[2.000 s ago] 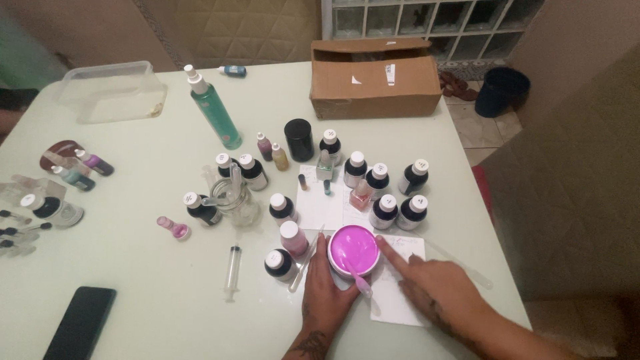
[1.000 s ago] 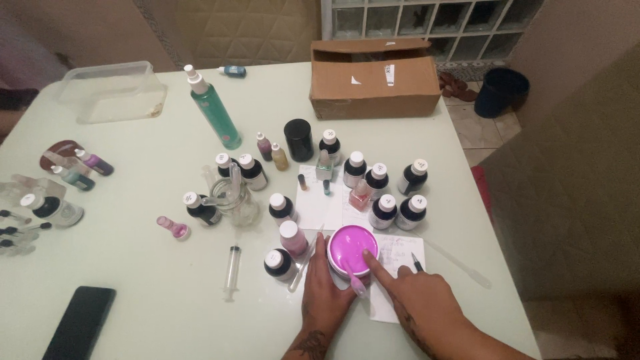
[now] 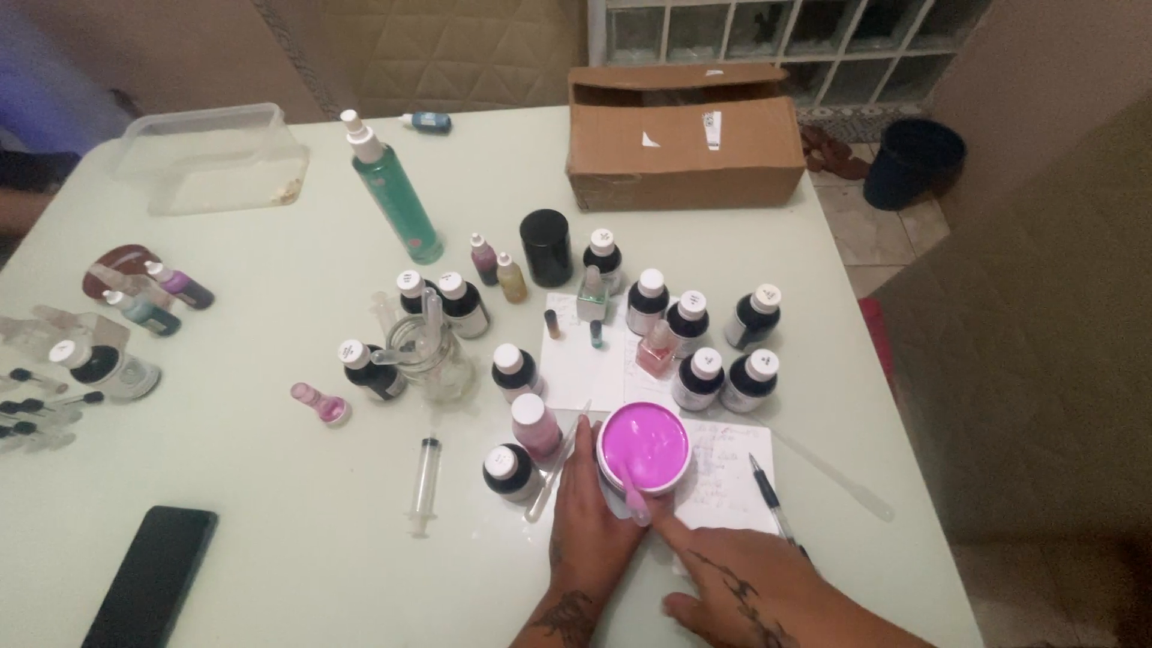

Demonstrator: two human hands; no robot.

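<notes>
A round white tub (image 3: 681, 477) full of bright pink-magenta liquid stands near the table's front edge. A pink-coated plastic stirrer or pipette (image 3: 635, 504) rests in it, its end over the near rim. My left hand (image 3: 589, 508) lies along the tub's left side, fingers around it. My right hand (image 3: 720, 558) has its index finger at the tub's near right rim, by the stirrer; whether it touches is unclear. Left of the tub are a pink bottle (image 3: 536, 427), a white-capped dark bottle (image 3: 510, 472) and a clear pipette (image 3: 544, 499). Written paper (image 3: 729, 450) and a pen (image 3: 765, 486) lie right.
Several white-capped dark bottles (image 3: 698, 380) stand beyond the tub, with a glass jar (image 3: 441, 373) holding pipettes. A syringe (image 3: 425, 486) and a phone (image 3: 153, 576) lie left. Farther back are a green spray bottle (image 3: 396, 202), a cardboard box (image 3: 684, 153) and a clear plastic container (image 3: 220, 171).
My right hand has moved from the tub's right side to its near rim. The pen, covered two seconds ago, now shows on the paper. My left hand has stayed at the tub.
</notes>
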